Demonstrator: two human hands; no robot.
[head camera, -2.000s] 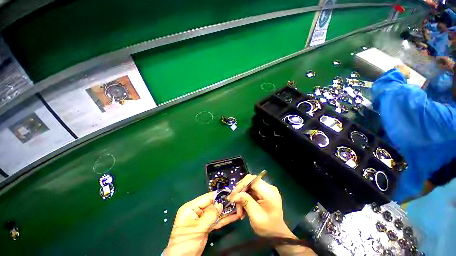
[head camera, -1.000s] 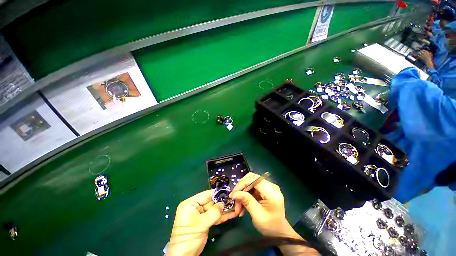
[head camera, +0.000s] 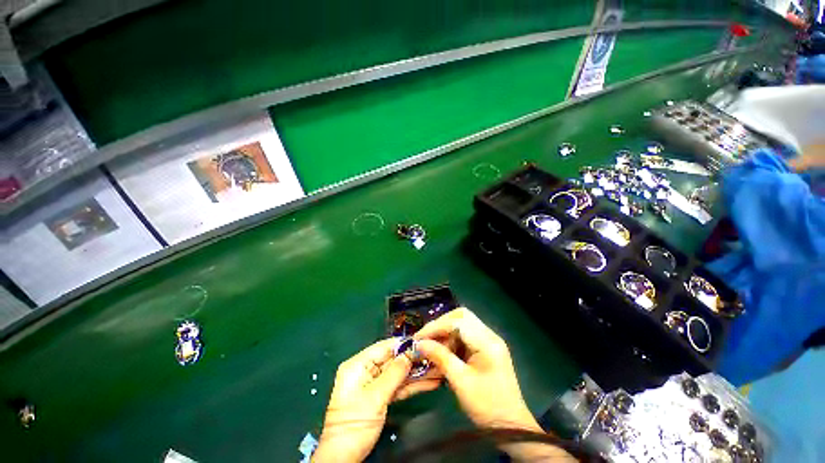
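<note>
A small round unit (head camera: 415, 360), silver and dark, is held at the fingertips of both hands. My left hand (head camera: 369, 391) grips it from the left. My right hand (head camera: 470, 366) presses its fingers on the unit from the right. A tan, dark-ended thin piece, perhaps the hand tool, shows only dimly between the right fingers. A small open black box (head camera: 421, 298) lies just behind the hands, partly hidden by them, with small parts inside.
Stacked black compartment trays (head camera: 579, 298) with ring parts stand right. A clear blister tray (head camera: 669, 425) lies lower right. Silver units (head camera: 188, 344) lie along the green belt (head camera: 280, 335). A coworker's blue sleeve (head camera: 778, 244) is at right. Instruction sheets (head camera: 213, 208) are on the ledge.
The tan tool beyond my right fingers no longer stands out clearly. Both hands stay on the unit. The coworker's arm has shifted, and a tray of round parts now shows where the white box top was.
</note>
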